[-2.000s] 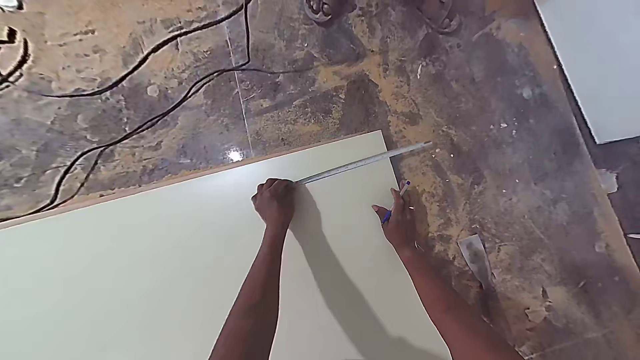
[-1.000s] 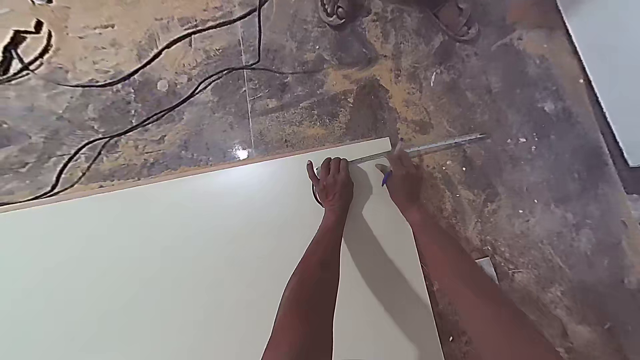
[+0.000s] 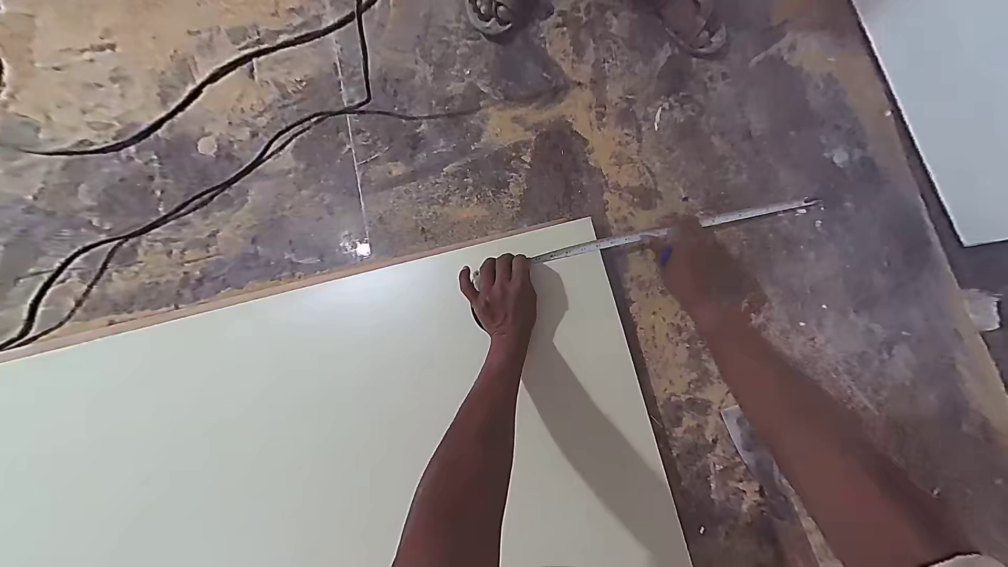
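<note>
A large pale board [image 3: 260, 425] lies flat, its far right corner pointing away from me. My left hand [image 3: 504, 295] rests on it near the far edge, closed around the body of a tape measure, which is mostly hidden under the fingers. The metal tape blade [image 3: 583, 250] runs right from that hand, over the board's right edge and out above the floor. My right hand [image 3: 689, 256], blurred, is at the blade beyond the board's edge, with a blue pen-like thing [image 3: 666, 254] at its fingers. Whether it also grips the blade is unclear.
Black cables [image 3: 197, 197] cross the stained floor [image 3: 441, 173] beyond the board. Another white panel [image 3: 953, 118] lies at the upper right. A flat grey strip [image 3: 744, 441] lies partly behind my right forearm. At the top, a person's foot [image 3: 492, 16] in footwear is visible.
My left hand has moved right along the board toward its corner. My right hand has gone from beside the board's right edge to the blade farther out, and more of the blade now reaches past the board.
</note>
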